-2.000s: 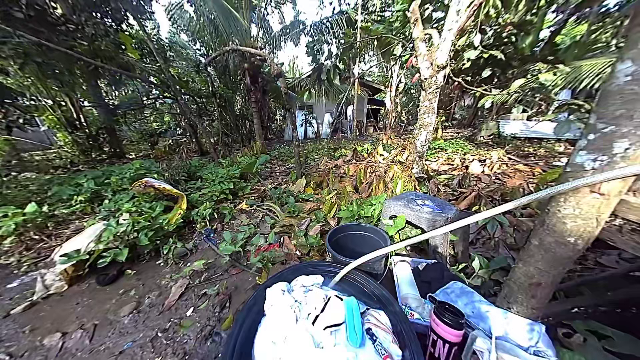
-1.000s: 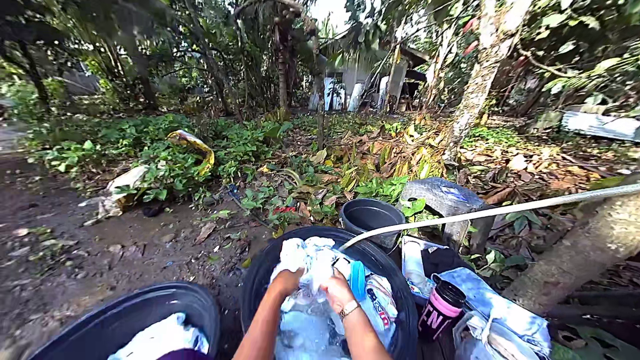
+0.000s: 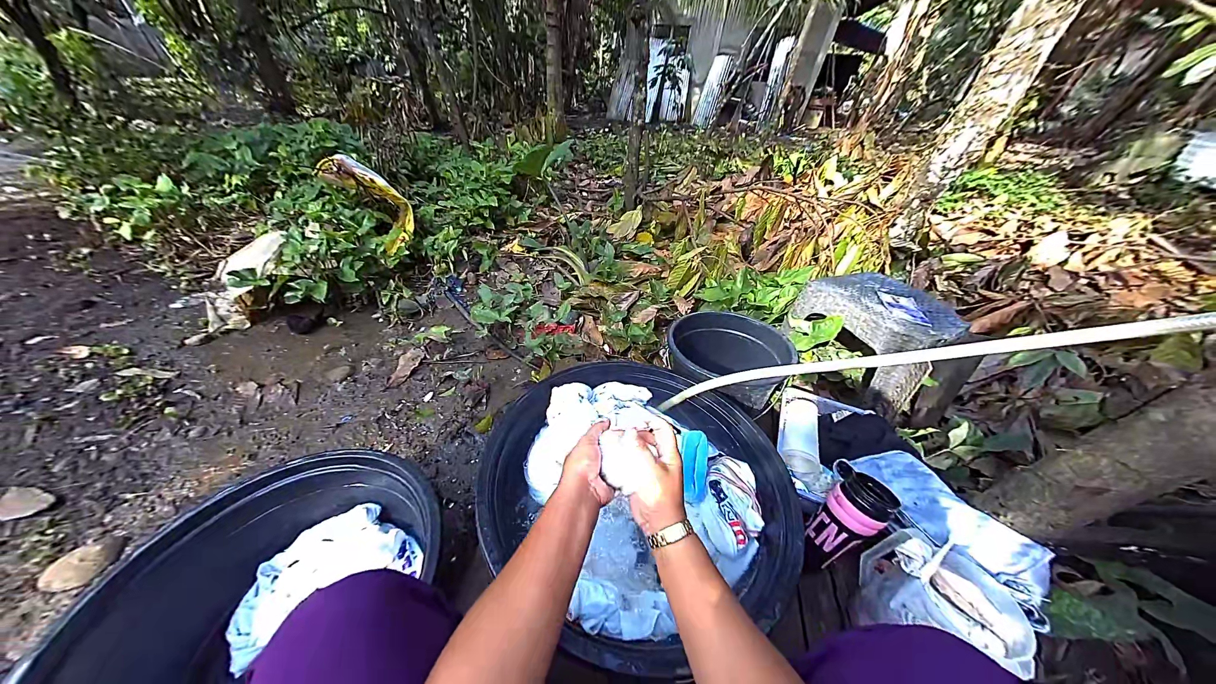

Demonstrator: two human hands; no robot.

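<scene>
My left hand and my right hand, with a gold-coloured watch on its wrist, meet around one bunched white cloth. They hold it over a round black basin of sudsy water. White clothes lie in the basin's far left part, and a white garment with printed marks at its right. A light blue item stands beside my right hand. A pale hose reaches over the basin's far rim.
Another black basin with white laundry is at lower left. Beyond stand a black bucket and a grey stool. At right lie a black and pink tumbler, a plastic bag and light blue cloth. Muddy ground stretches left.
Both hands, out of sight two seconds ago, were in the basin on white cloth one second ago. They are now closer together around a compact bunch. The view has tilted down.
</scene>
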